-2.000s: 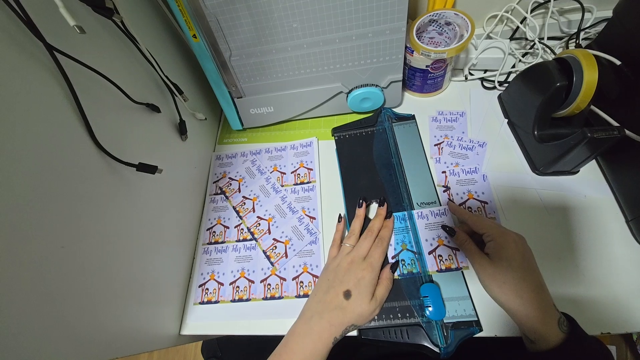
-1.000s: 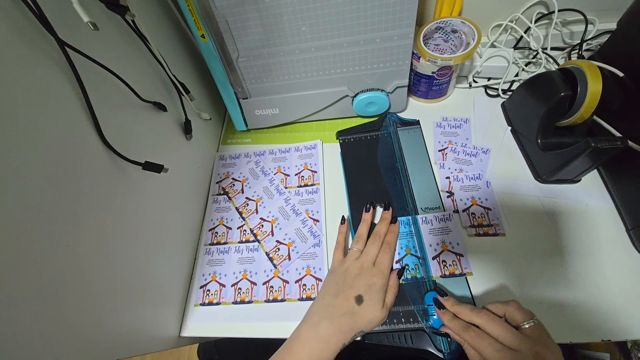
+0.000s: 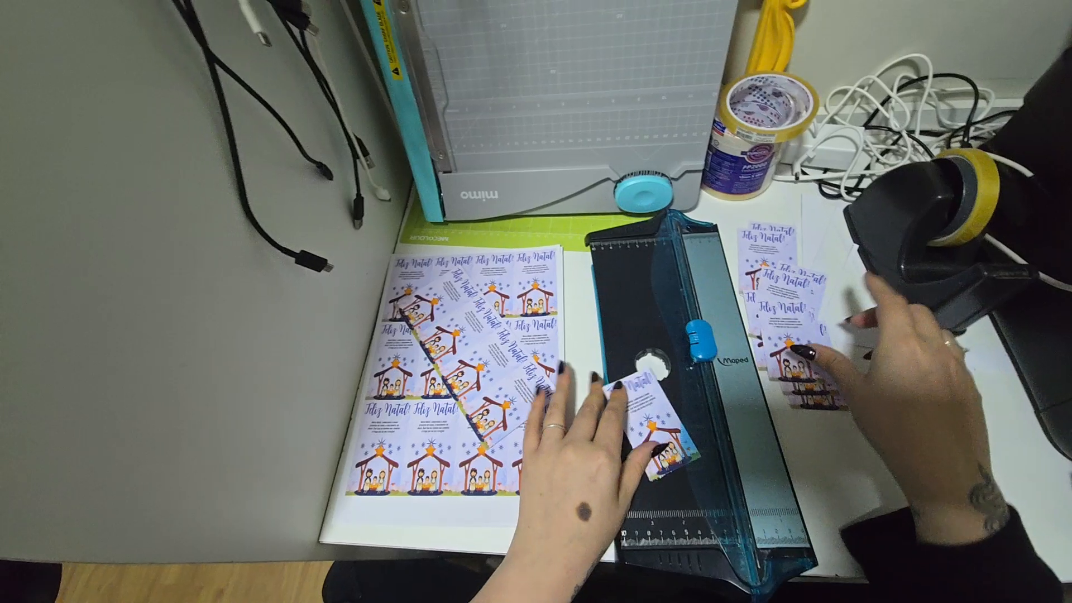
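My left hand (image 3: 582,461) lies over the left part of the Maped paper trimmer (image 3: 624,310), its thumb and fingers on a small printed Christmas card (image 3: 659,423). The blue cutter slider (image 3: 701,341) sits midway up the trimmer's rail. My right hand (image 3: 913,394) hovers at the loose pile of cut cards (image 3: 787,310) right of the trimmer, thumb at a card's edge; whether it grips one is unclear. Left of the trimmer lies a stack of printed card sheets (image 3: 461,293), with a strip of uncut cards (image 3: 481,368) slanting across it.
Behind stand a grey and teal mimo cutter (image 3: 569,92) on a green mat (image 3: 502,230) and rolls of tape (image 3: 741,151). A black tape dispenser (image 3: 913,226) and tangled white cables (image 3: 888,117) are at the right. Black cables (image 3: 230,151) hang along the left panel.
The slider has moved from the trimmer's near end to mid-rail. My right hand has left it for the card pile. The card under my left hand now lies slanted, left of the rail.
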